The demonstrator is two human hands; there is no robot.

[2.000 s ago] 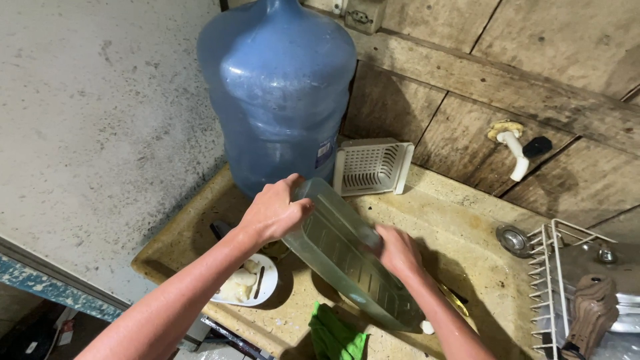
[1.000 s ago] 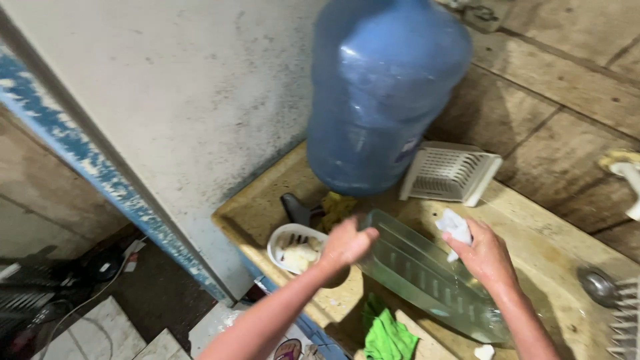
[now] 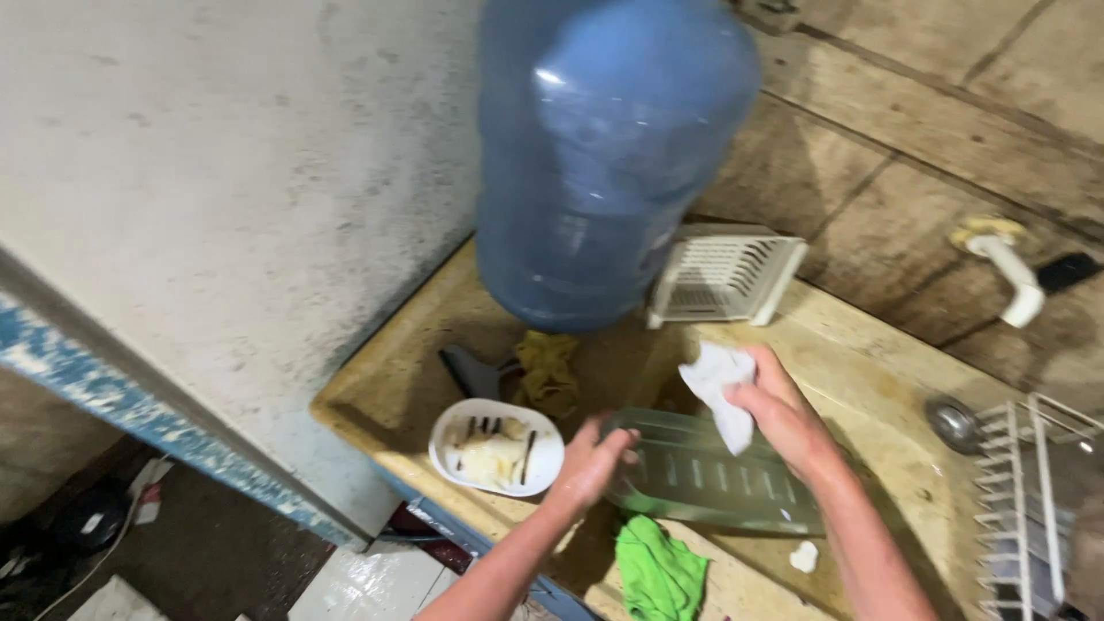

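My left hand (image 3: 595, 457) grips the left end of a translucent green plastic container (image 3: 716, 474), which lies tilted in the stone sink. My right hand (image 3: 776, 414) pinches a crumpled white cloth or sponge piece (image 3: 724, 392) above the container's far side. Left of my left hand, a white oval dish (image 3: 545, 448) holds pale, soap-like pieces. A bright green cloth (image 3: 660, 569) hangs over the sink's front edge below the container. A small white lump (image 3: 804, 556) sits close to the container's near right side.
A large blue water jug (image 3: 604, 172) stands behind, beside a white plastic basket (image 3: 724, 276). A yellow cloth (image 3: 548, 371) and a dark-handled tool (image 3: 470, 371) lie near the dish. At right are a white tap (image 3: 1013, 280), a metal strainer (image 3: 953, 423) and a wire dish rack (image 3: 1018, 509).
Two seconds ago both hands held the container, tilted steeply; it now lies lower and my right hand has the white piece instead. The view has shifted.
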